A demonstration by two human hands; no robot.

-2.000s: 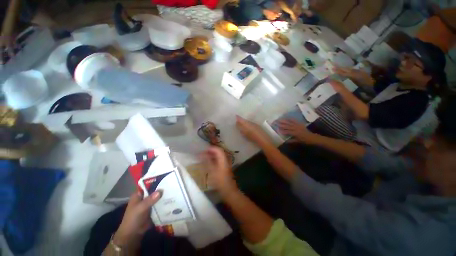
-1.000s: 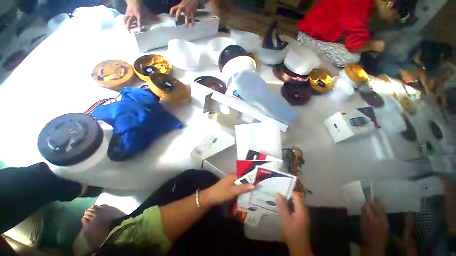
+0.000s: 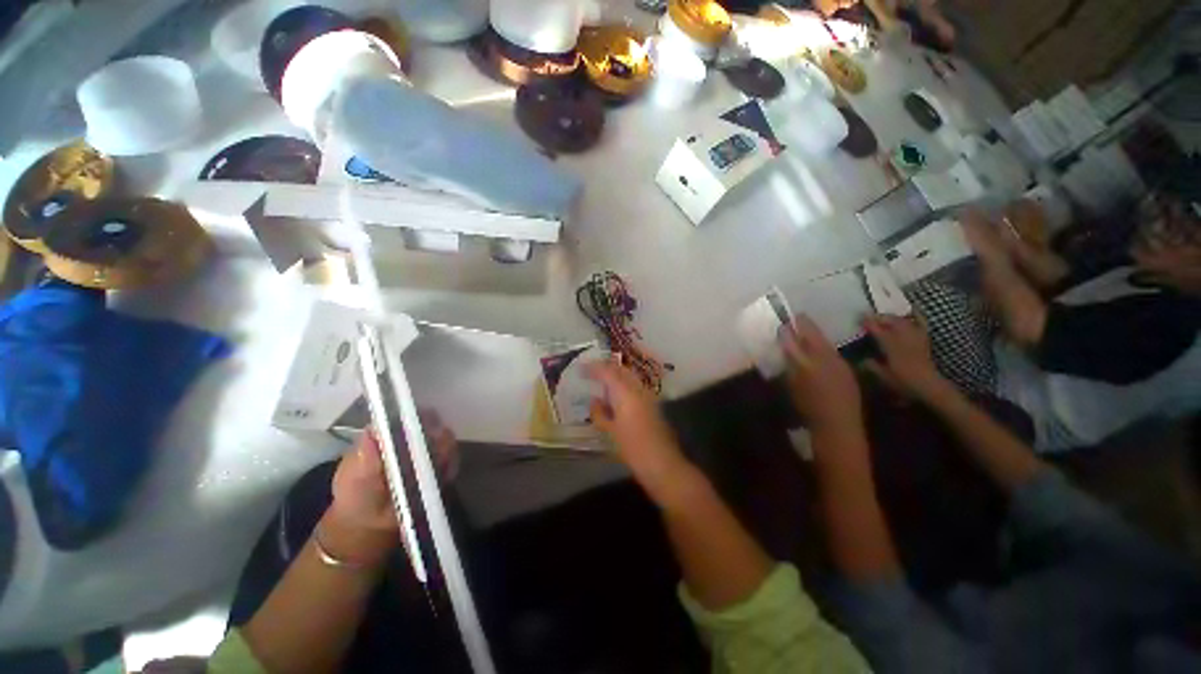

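My left hand [image 3: 375,481] grips a stack of long white sheets or panels [image 3: 419,487], seen almost edge-on and held upright over my lap. My right hand [image 3: 635,419] has its fingertips at the right edge of a small white printed card [image 3: 572,385] with a dark and red corner. The card is at the right end of the long white box [image 3: 481,375] in front of me. A yellow card [image 3: 541,414] shows beside it. A tangled wiring harness [image 3: 616,323] lies on the table just behind my right hand.
A small white box [image 3: 692,182] with a device picture stands beyond. A long white carton [image 3: 422,270] and a greyish-blue roll [image 3: 441,145] lie behind. Tape rolls [image 3: 125,241] and blue cloth [image 3: 92,382] are left. Another person's hands [image 3: 823,362] work on a box at right.
The white stack in my left hand has turned edge-on. My right hand has moved away from that stack to the box's right end, at a card. The view has swung right.
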